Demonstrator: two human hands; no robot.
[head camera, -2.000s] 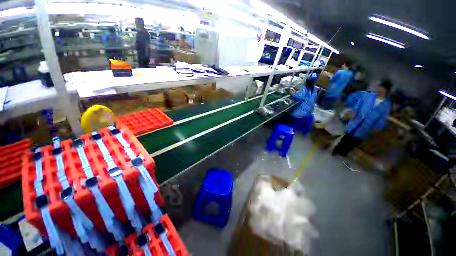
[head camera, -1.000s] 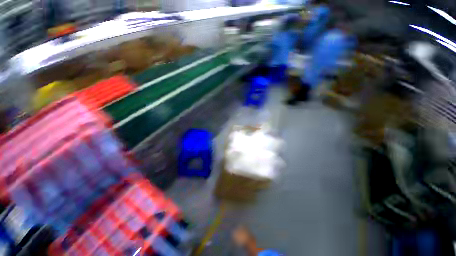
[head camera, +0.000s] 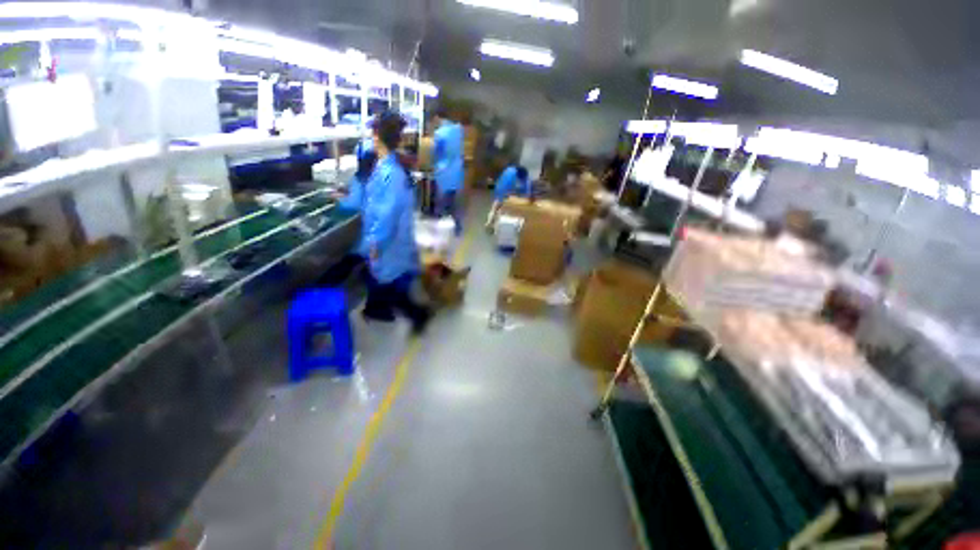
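Observation:
Neither of my hands can be made out. A small blurred skin-toned patch sits at the bottom left edge, and I cannot tell what it is. Nearest on the left is the green conveyor belt (head camera: 65, 349) with pale rails. Nearest on the right is a trolley or rack (head camera: 688, 462) with dark green shelves and pale poles. Stacked whitish and pinkish trays (head camera: 795, 355) lie on it, blurred.
A blue stool (head camera: 320, 331) stands on the grey floor by the belt. A person in blue (head camera: 390, 220) is beyond it, with more blue-coated people behind. Brown cartons (head camera: 541, 249) stand down the aisle and one large carton (head camera: 615, 317) beside the trolley. A yellow line runs along the floor.
The view has swung right. The red trays with watches, the yellow basket and the carton of white scraps have left the picture. The trolley on the right and the aisle have come into view.

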